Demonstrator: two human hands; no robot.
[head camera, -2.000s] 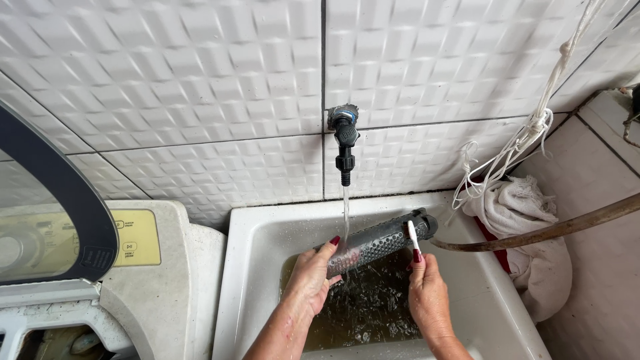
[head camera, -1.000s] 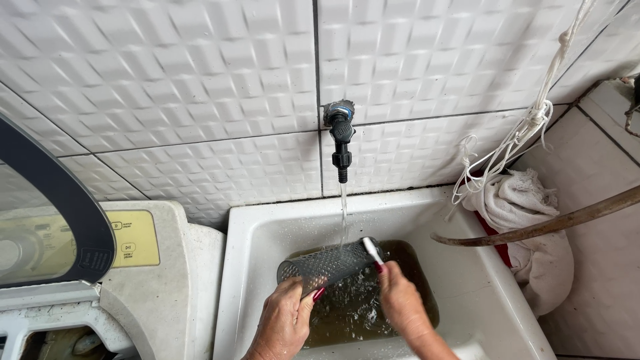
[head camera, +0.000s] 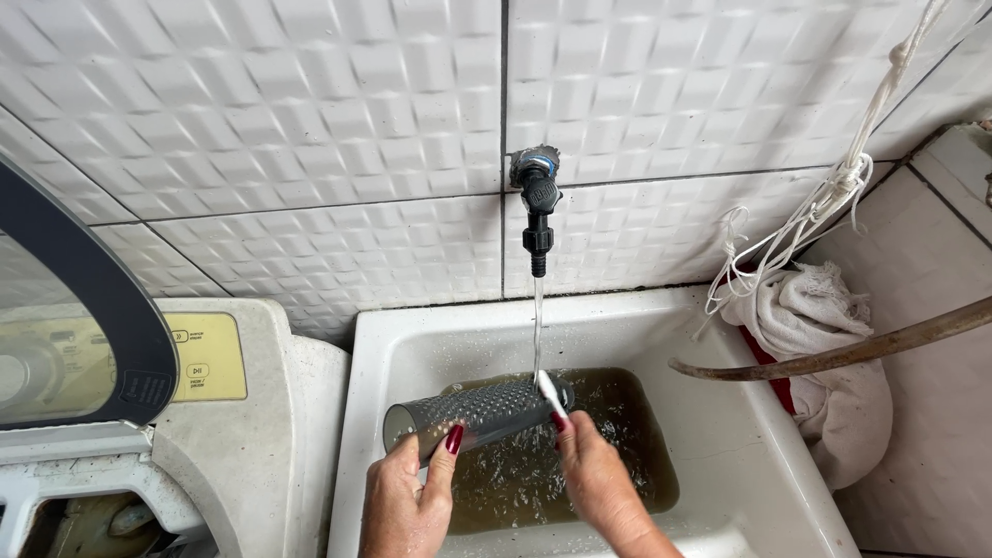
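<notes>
My left hand (head camera: 415, 492) grips the near left end of a grey translucent plastic cylinder (head camera: 480, 411) with a studded, perforated wall. It lies tilted over brownish water (head camera: 620, 434) in a white sink (head camera: 736, 465). My right hand (head camera: 601, 473) holds a white toothbrush (head camera: 552, 394), its head against the cylinder's far right end. From the black plastic tap (head camera: 539, 201) on the wall, a stream of water (head camera: 538, 325) falls onto the cylinder beside the brush head.
At left stands a washing machine (head camera: 256, 434) with its lid (head camera: 116, 310) raised. Knotted white cord (head camera: 845, 182) hangs at right above a bundled whitish cloth (head camera: 829, 310). A curved brown stick-like piece (head camera: 852, 356) reaches over the sink's right edge.
The cylinder has shifted and its tilt has varied in my left hand. The toothbrush, upright against it two seconds ago, now slants across its far end.
</notes>
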